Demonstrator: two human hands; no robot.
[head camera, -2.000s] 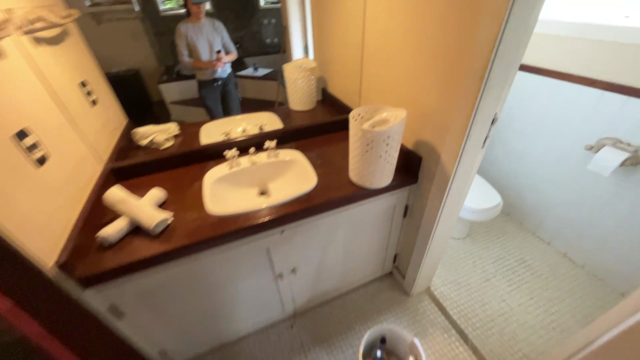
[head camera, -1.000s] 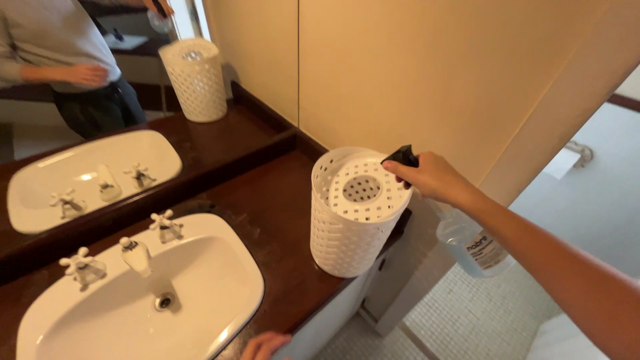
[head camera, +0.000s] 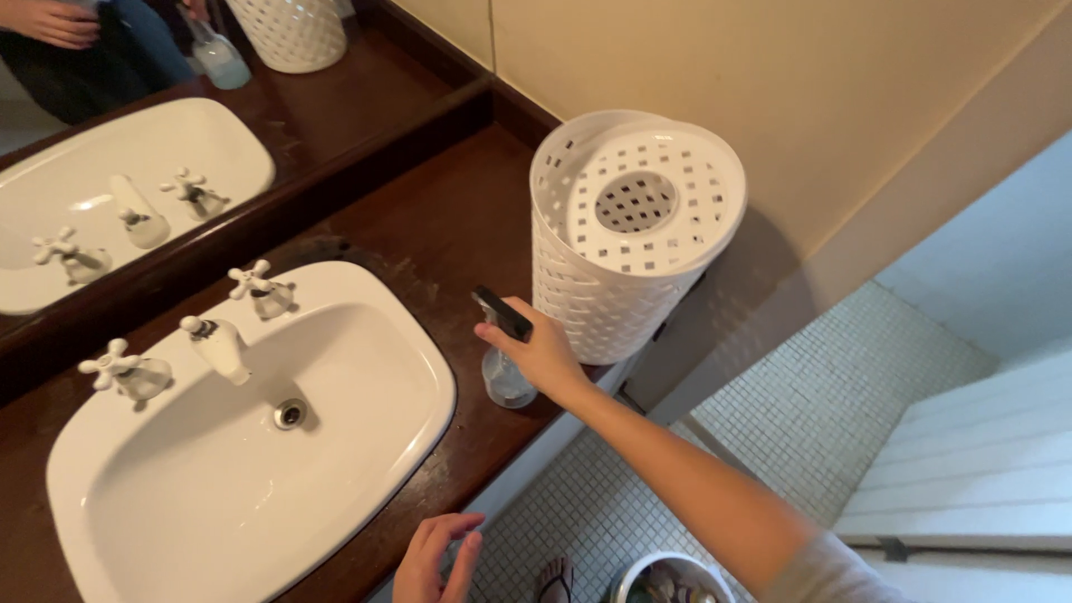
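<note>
My right hand grips the black trigger head of a clear spray bottle with pale blue liquid; the bottle is at the wooden counter, between the sink and the basket. My left hand is at the counter's front edge, fingers apart and holding nothing. A white sink with a spout and two cross-handle taps lies left of the bottle. Right behind my right hand stands a tall white perforated plastic basket, its round perforated lid set tilted in the top.
A mirror behind the counter reflects the sink, bottle and basket. On the tiled floor below stands a white bucket with several things inside, near a foot in a flip-flop. A door frame and a white panelled surface are at the right.
My right hand has brought the spray bottle from the basket's right side to the counter on its left. More of my left hand shows. Two seconds ago neither hand was directly in view.
</note>
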